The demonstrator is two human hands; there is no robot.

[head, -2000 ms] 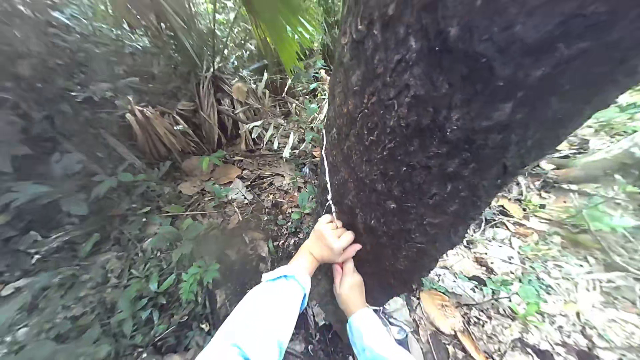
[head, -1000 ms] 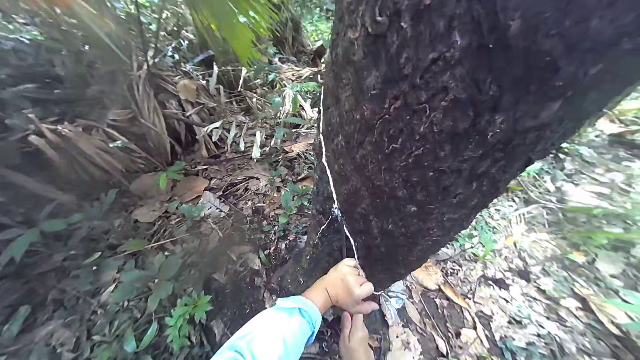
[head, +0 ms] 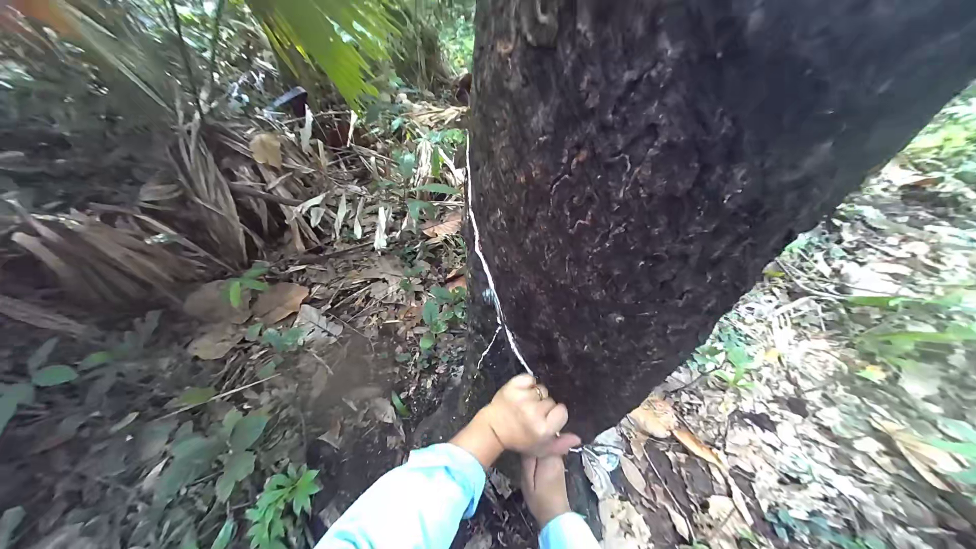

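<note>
A white cord (head: 481,255) runs down the left side of a dark, rough tree trunk (head: 610,191), with a short loose end branching off near a small knot. Its lower part reaches my left hand (head: 526,415), whose fingers are closed on it at the base of the trunk. Directly below, my right hand (head: 545,484) touches the left one, its fingers partly hidden; whether it also grips the cord cannot be told. Both wrists come out of light blue sleeves.
Dry palm fronds (head: 206,191) and a green palm leaf (head: 328,46) are at the upper left. Leaf litter and low green plants (head: 282,499) cover the ground on both sides. A crumpled, pale plastic-like piece (head: 602,457) lies right of my hands.
My hands have moved lower along the trunk than two seconds ago. More of the white cord, with its short side end, shows above them now. The view has shifted somewhat.
</note>
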